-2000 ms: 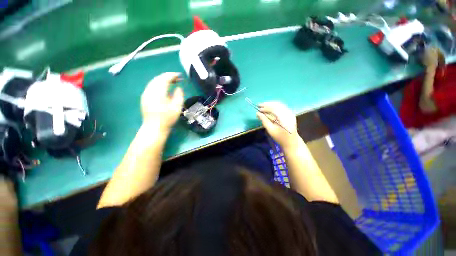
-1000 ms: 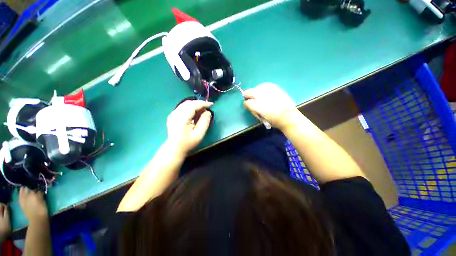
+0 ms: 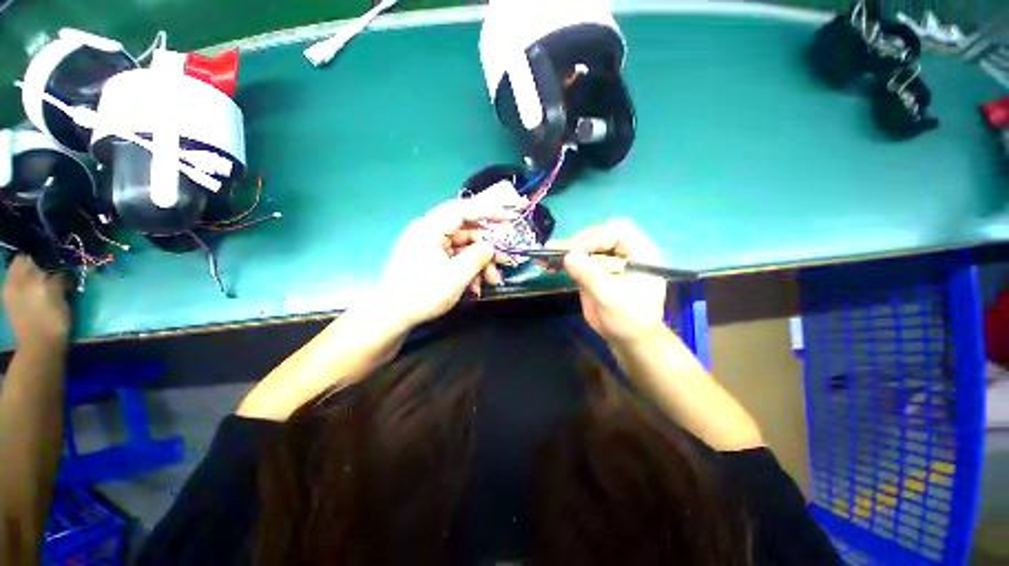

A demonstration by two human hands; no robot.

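Note:
The front camera module (image 3: 536, 217), a round black shell with a pale board, lies near the bench edge. Thin coloured wires (image 3: 542, 190) run from it up to the white camera housing (image 3: 606, 35) with its black hollow. My left hand (image 3: 440, 261) holds the module's left side, its fingers over part of the board. My right hand (image 3: 620, 276) holds dark-looking tweezers (image 3: 662, 270), whose tips reach the board beside my left fingertips. Which wire or plug the tips touch cannot be told.
White and black camera housings (image 3: 166, 144) with loose wires stand at left, beside another person's hand (image 3: 38, 301). Black modules (image 3: 874, 66) lie at far right on the green bench (image 3: 763, 177). A blue basket (image 3: 896, 409) stands below right. A white plug (image 3: 323, 51) lies at the back.
My left hand has settled on the module. My right hand has brought the tweezers from the wires near the housing down to the board. The view has shifted.

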